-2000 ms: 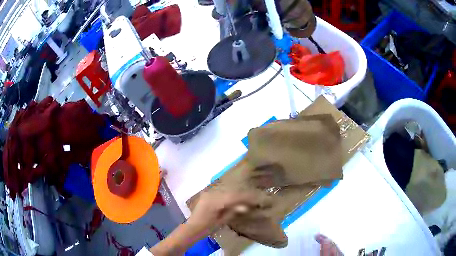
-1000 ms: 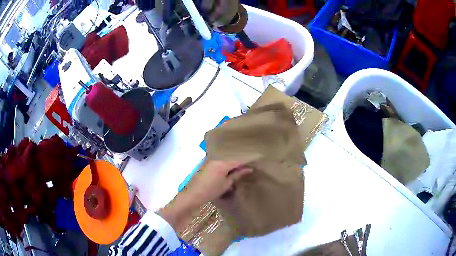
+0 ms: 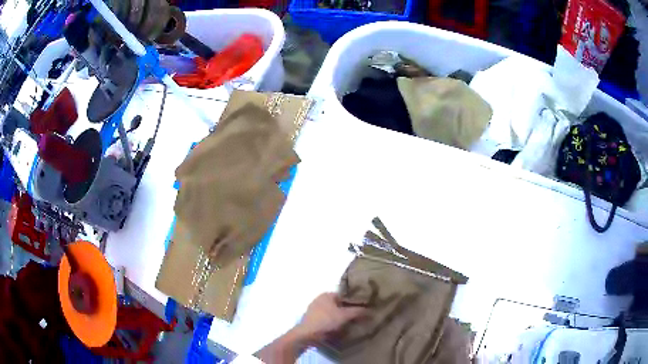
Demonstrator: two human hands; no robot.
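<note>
Khaki-brown garment pieces (image 3: 405, 306) lie in a folded pile at the lower middle of the white table, with several narrow zip strips (image 3: 408, 259) fanned along the top edge. My left hand (image 3: 332, 318) is at the pile's left edge, fingers closed on the cloth, which creases around them. More brown pieces (image 3: 234, 178) lie loosely stacked on a bundle of flat brown strips (image 3: 206, 284) to the left, over blue material. My right hand is not visible; the pile's lower right is cut off by the frame.
A white tub (image 3: 419, 35) with cloths stands beyond the table (image 3: 369, 178); a patterned bag (image 3: 600, 156) hangs at its edge. Another tub (image 3: 273, 43) holds red cloth. Thread stands and an orange disc (image 3: 89, 291) are left, a sewing machine (image 3: 582, 345) lower right.
The view has swung right. My left hand has left the stacked brown pieces and moved right to the pile with zip strips, which showed only at the lower edge before.
</note>
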